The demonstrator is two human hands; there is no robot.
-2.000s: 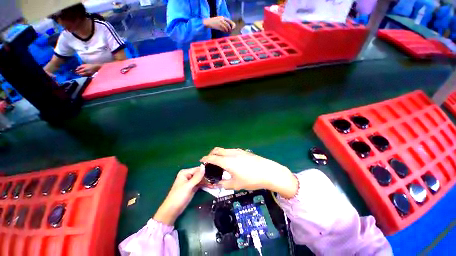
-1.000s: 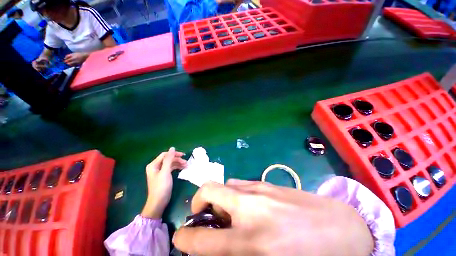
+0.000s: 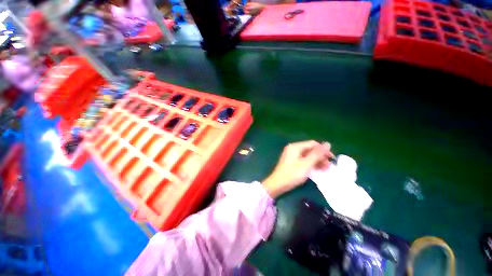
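My left hand (image 3: 302,164), in a pink sleeve, is over the green bench with its fingertips at the upper left edge of a crumpled white cloth (image 3: 345,188). Blur hides whether the fingers pinch the cloth. Just below the cloth lies the black test fixture (image 3: 313,232) with its blue-purple control board (image 3: 364,256), partly cut off by the bottom edge. A red-orange foam tray (image 3: 202,183) is left of the hand. Black watch modules (image 3: 225,114) sit in its far rows, and its near pockets are empty. My right hand is not in view.
A yellowish tape ring (image 3: 431,242) is right of the board. A clear crumpled scrap (image 3: 413,187) lies beyond it. A dark disc (image 3: 487,245) is cut off at the right edge. A tiny tan piece (image 3: 245,151) lies by the tray. A pink foam slab (image 3: 307,21) and another tray (image 3: 431,59) are at the back.
The view has swung left, bringing more of the left tray in and taking the right tray out. My right hand with the dark disc has left the picture. The fixture is uncovered again.
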